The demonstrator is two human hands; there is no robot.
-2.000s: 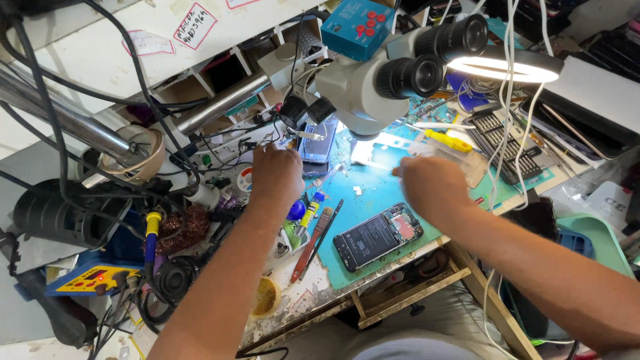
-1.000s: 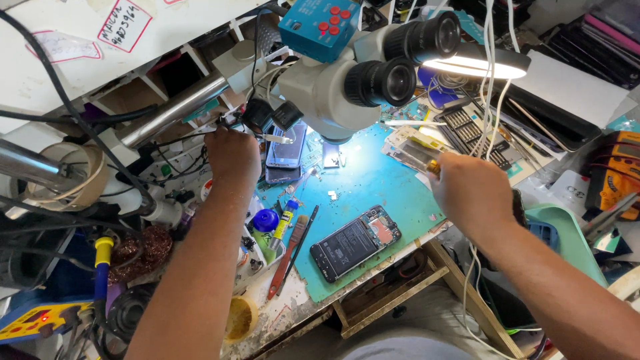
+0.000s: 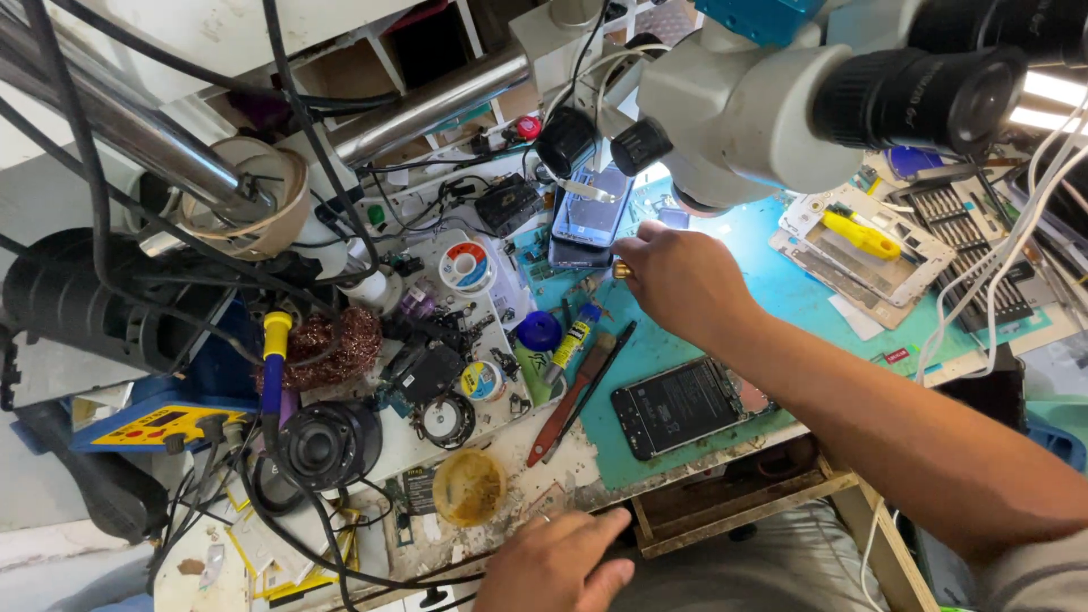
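Observation:
My right hand reaches over the teal work mat, its fingers curled around a small brass-coloured piece. Beside those fingertips lie stacked phones, below the stereo microscope. My left hand is low at the bench's front edge, fingers spread, with nothing seen in it; its palm is hidden. An opened smartphone with its black battery showing rests on the mat's front part. Left of it lie a flat brush and a thin black tool.
An open wooden drawer juts out below the bench. At left stand a soldering station, a soldering iron in copper wool and hanging black cables. Solder spools and a round tub sit nearby; a yellow screwdriver lies at right.
My left hand has come back from behind the bench to its front edge. My right hand has moved left, from near the yellow screwdriver to beside the stacked phones. The view has shifted left.

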